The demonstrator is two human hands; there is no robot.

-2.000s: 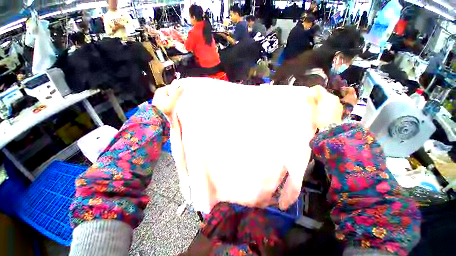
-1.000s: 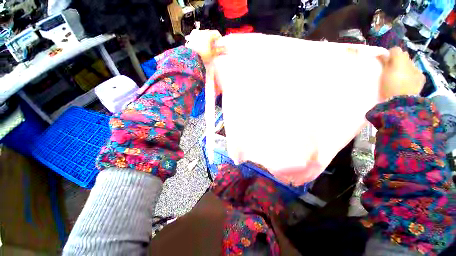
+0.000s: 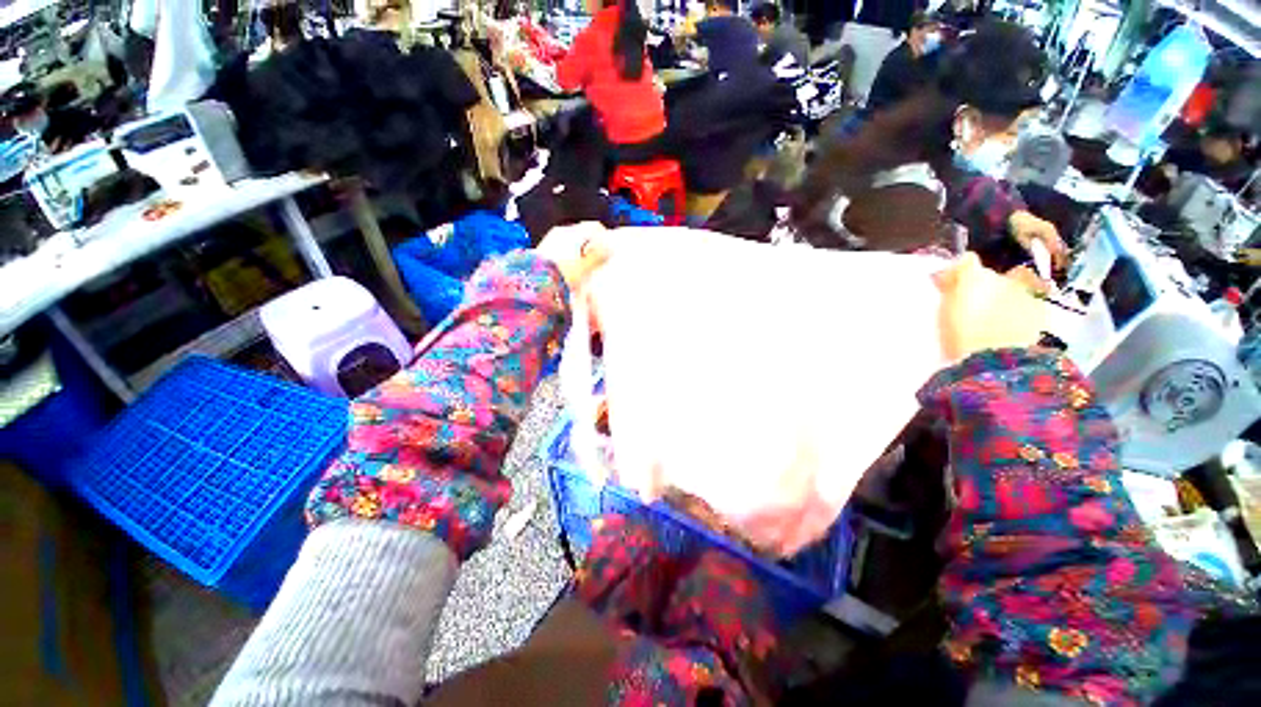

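A pale white-pink garment point(image 3: 768, 366) hangs spread between my hands, its top edge pulled nearly straight. My left hand point(image 3: 574, 253) is shut on its upper left corner. My right hand point(image 3: 993, 311) is shut on its upper right corner. Both forearms wear floral oversleeves. The garment's lower edge hangs over a blue crate point(image 3: 823, 569) in front of my lap. The cloth is very bright, so its details are washed out, and it hides most of what is in the crate.
A blue lattice crate point(image 3: 208, 456) and a lilac-white stool point(image 3: 329, 332) stand on the left, by a white table point(image 3: 152, 228). A white machine with a round grille point(image 3: 1182, 394) stands on the right. A masked person point(image 3: 979, 145) works beyond the garment.
Compared with one second ago, the garment and both hands sit lower in view, and the right hand is further left. More of the background shows. Both hands still hold the top corners.
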